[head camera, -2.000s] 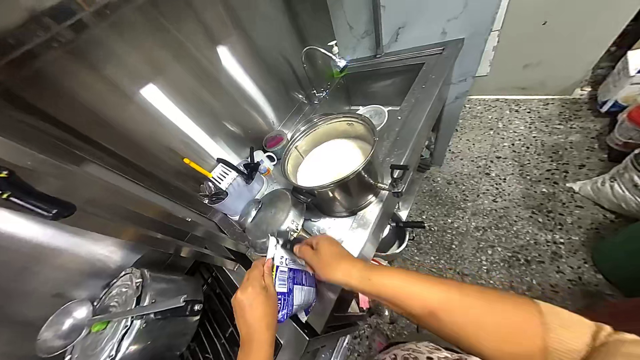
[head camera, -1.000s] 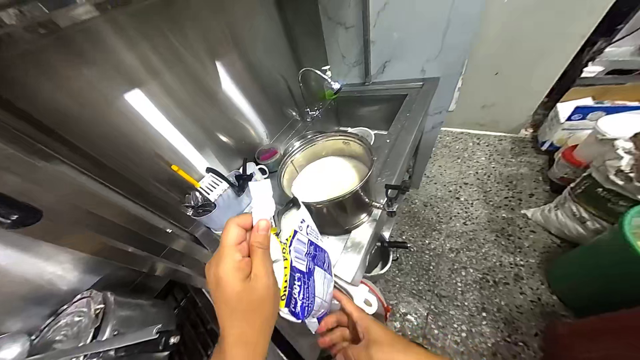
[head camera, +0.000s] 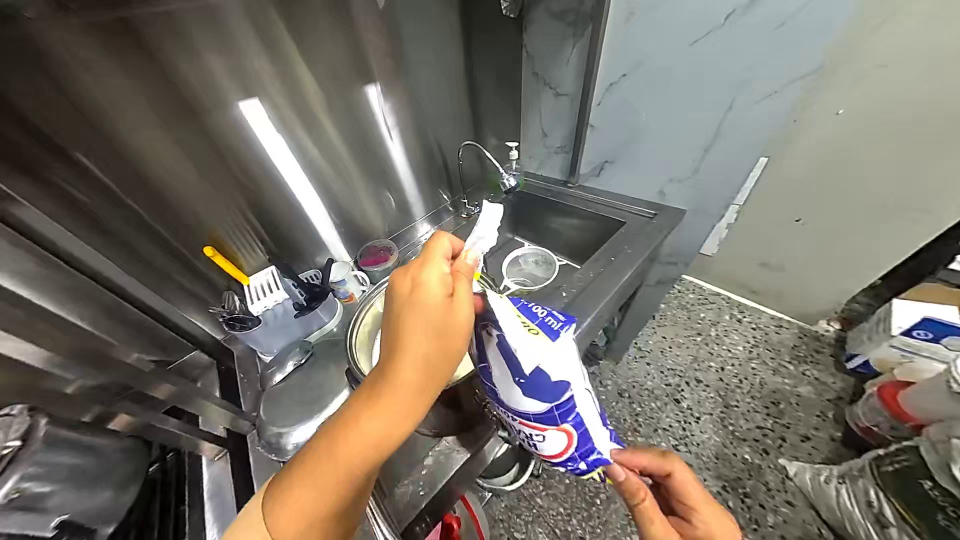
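Note:
A blue and white plastic pouch (head camera: 536, 382) bearing writing hangs tilted between my hands. My left hand (head camera: 427, 307) pinches its upper end, where a white strip sticks up. The lower right corner is between the thumb and fingers of my right hand (head camera: 667, 491). Behind my left hand and the pouch stands a large steel pot (head camera: 360, 337) with pale contents, partly hidden. A metal lid (head camera: 300, 405) lies left of the pot. Whether the pouch is cut open cannot be told.
A sink (head camera: 562, 225) with a faucet (head camera: 484, 154) lies behind the pot, a white strainer (head camera: 529, 268) at its near edge. Left are a utensil holder (head camera: 289, 322), a mug (head camera: 347, 281) and a small tub (head camera: 377, 256). A box (head camera: 904, 330) and sacks (head camera: 870, 480) stand on the right.
Two seconds ago both hands were close together at the pouch, low beside the lid. Now the pouch is raised in front of the pot and stretched between my hands, the right one at its lower corner.

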